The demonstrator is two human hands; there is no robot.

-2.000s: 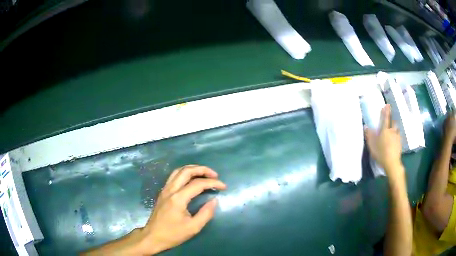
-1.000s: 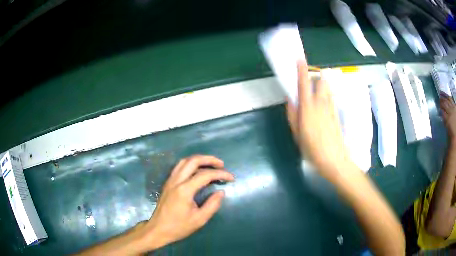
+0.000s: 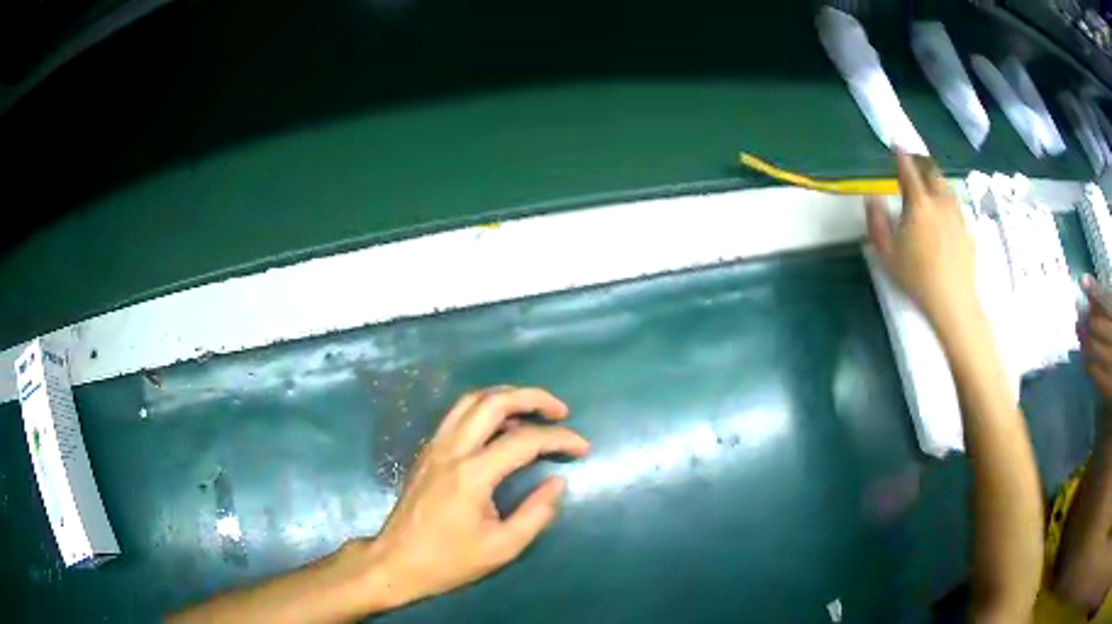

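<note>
My left hand (image 3: 476, 494) is over the dark green bench, fingers curled and apart, with nothing in it. My right hand (image 3: 929, 238) reaches over the white rail at the right, fingers apart. Its fingertips are at the lower end of a wrapped product (image 3: 868, 79) on the green surface beyond the rail; whether they touch it is unclear. A long white piece (image 3: 917, 366), carton or wrapped product, lies partly under my right hand and forearm. More white pieces (image 3: 1030, 287) lie close together to its right.
A printed white carton (image 3: 64, 457) stands at the far left. A yellow strip (image 3: 841, 185) lies along the white rail (image 3: 488, 278). Several wrapped products lie spaced beyond the rail at upper right. Another person's hand (image 3: 1100, 335) and yellow clothing show at the right edge.
My right hand has moved right and no longer carries the white piece it held over the rail. That spot beyond the rail now shows bare green. My left hand has barely moved.
</note>
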